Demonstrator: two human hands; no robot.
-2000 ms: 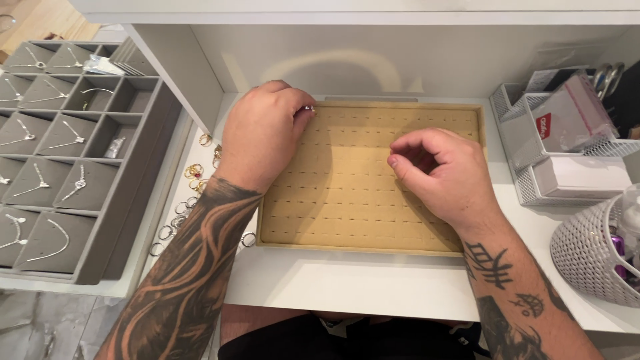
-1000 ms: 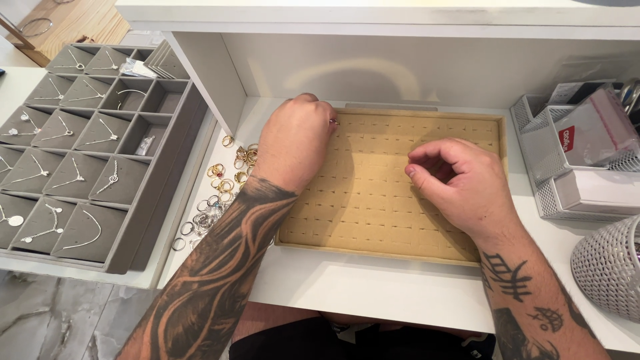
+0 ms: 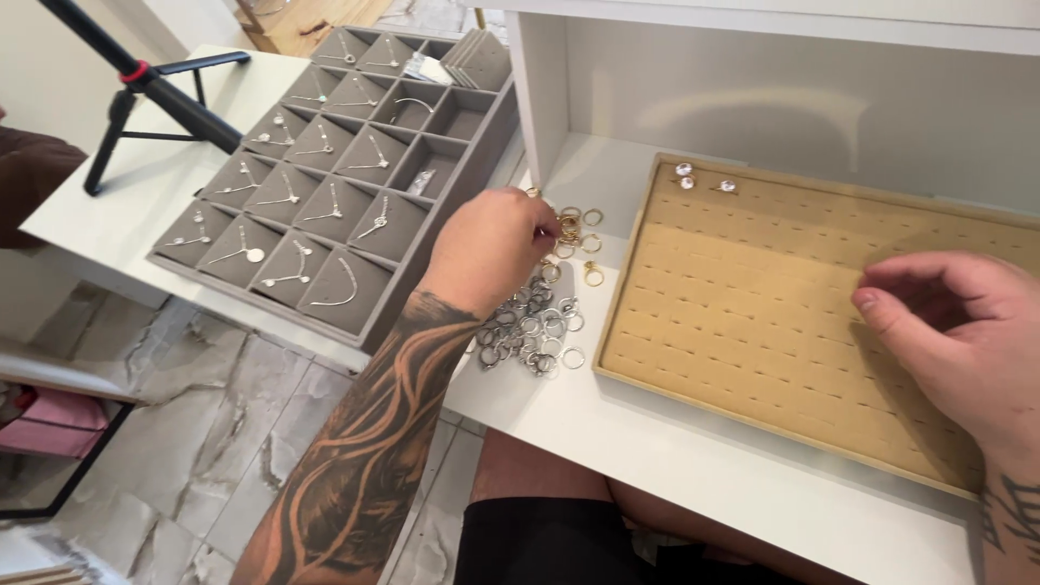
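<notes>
My left hand (image 3: pixel 491 248) reaches down at the pile of gold-coloured rings (image 3: pixel 571 231); its fingertips are at the rings, and whether they grip one cannot be told. Just below lies a heap of silver-coloured rings (image 3: pixel 532 325). A beige slotted ring tray (image 3: pixel 731 309) rests on the white surface to the right. Three rings with clear stones (image 3: pixel 685 175) stand at its far left corner, two close together and one a little apart. Over the tray's right side hovers my right hand (image 3: pixel 951 325), its thumb and fingers curved apart with nothing between them.
A grey compartment tray (image 3: pixel 366 325) of necklaces stands on a white table at the left, beside a black tripod (image 3: pixel 162 89). White panels (image 3: pixel 544 97) rise behind and beside the work surface. Part of a person in dark clothing (image 3: pixel 32 179) shows at the far left.
My left hand has moved from the tray's far left corner to the gold-coloured rings, uncovering the stone rings in that corner. My right hand stays over the tray. The view has swung left.
</notes>
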